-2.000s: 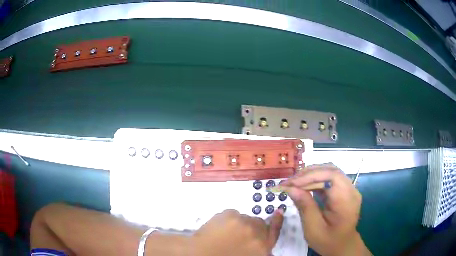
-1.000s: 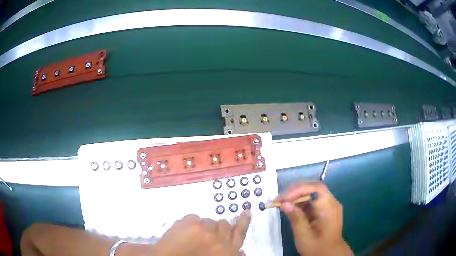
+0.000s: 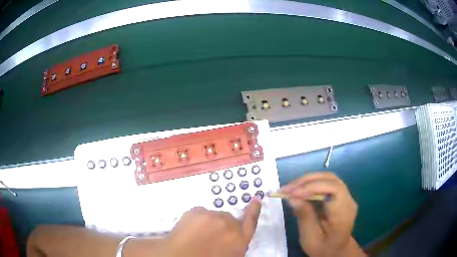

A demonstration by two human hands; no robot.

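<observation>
The white tray [image 3: 110, 196] lies in front of me with the red fixture [image 3: 195, 154] across its upper part, slightly tilted. Several round components [image 3: 230, 187] stand in rows on the tray below the fixture, and a short row of them is at the upper left. My right hand [image 3: 323, 211] holds a thin pen-like tool [image 3: 305, 196], its tip at the lower right component. My left hand [image 3: 215, 231] rests on the tray's lower part, its index fingertip touching or just beside that same component. Whether it holds anything underneath cannot be seen.
On the green belt [image 3: 175, 85] lie another red fixture [image 3: 81, 70], a grey fixture [image 3: 290, 103] and a smaller-looking grey one [image 3: 389, 96]. A tray stack [image 3: 437, 145] stands at the right. White sticks lie right [image 3: 328, 156] and left [image 3: 8, 189]. A red bin [image 3: 7, 233] is at lower left.
The view has shifted, so tray and fixtures appear further left than two seconds ago. The tool tip has gone from the middle components to the lower right one, and the component rows have grown.
</observation>
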